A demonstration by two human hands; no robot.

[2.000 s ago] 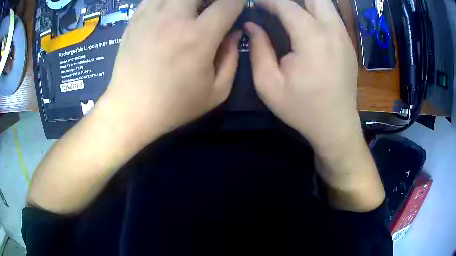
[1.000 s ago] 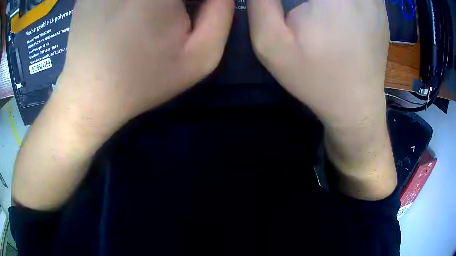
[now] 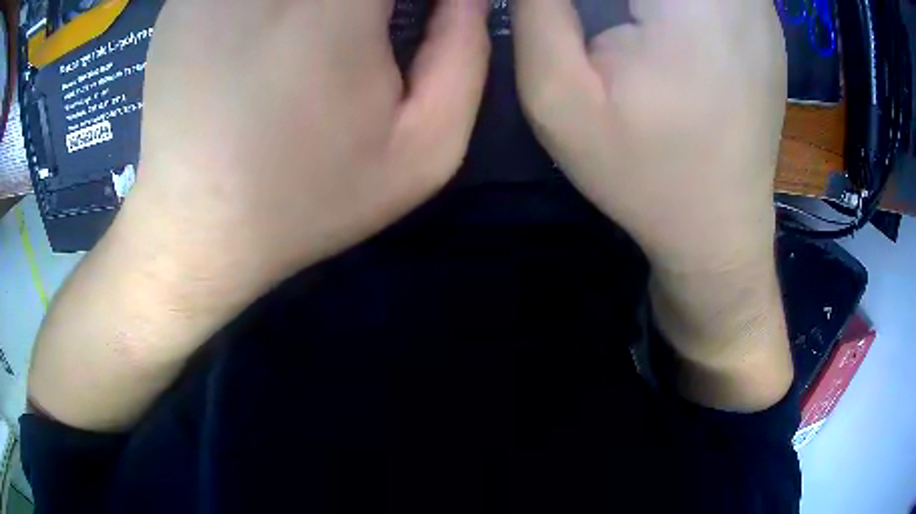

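My left hand [image 3: 291, 131] and my right hand [image 3: 663, 120] lie over the opened laptop, thumbs side by side, with their fingertips cut off by the top edge. Whether they hold anything cannot be seen. The black battery [image 3: 95, 105] with white print shows left of my left hand, and its dark surface also shows between my thumbs. An orange-yellow ribbon cable [image 3: 80, 30] lies above the battery at the upper left. The laptop's black chassis [image 3: 80, 229] shows at the left front corner.
The brown bench top [image 3: 812, 151] shows at right, with a dark slab [image 3: 812, 75], blue handles [image 3: 819, 25] on it, and black cables [image 3: 879, 120]. Below the bench edge at right are a black object [image 3: 819, 286] and a red box [image 3: 839, 376]. A pale round object is cut off at far left.
Since two seconds ago the view has shifted, so the laptop and both hands sit higher, with more of the hands cut off. In the last second they have dropped slightly in the picture.
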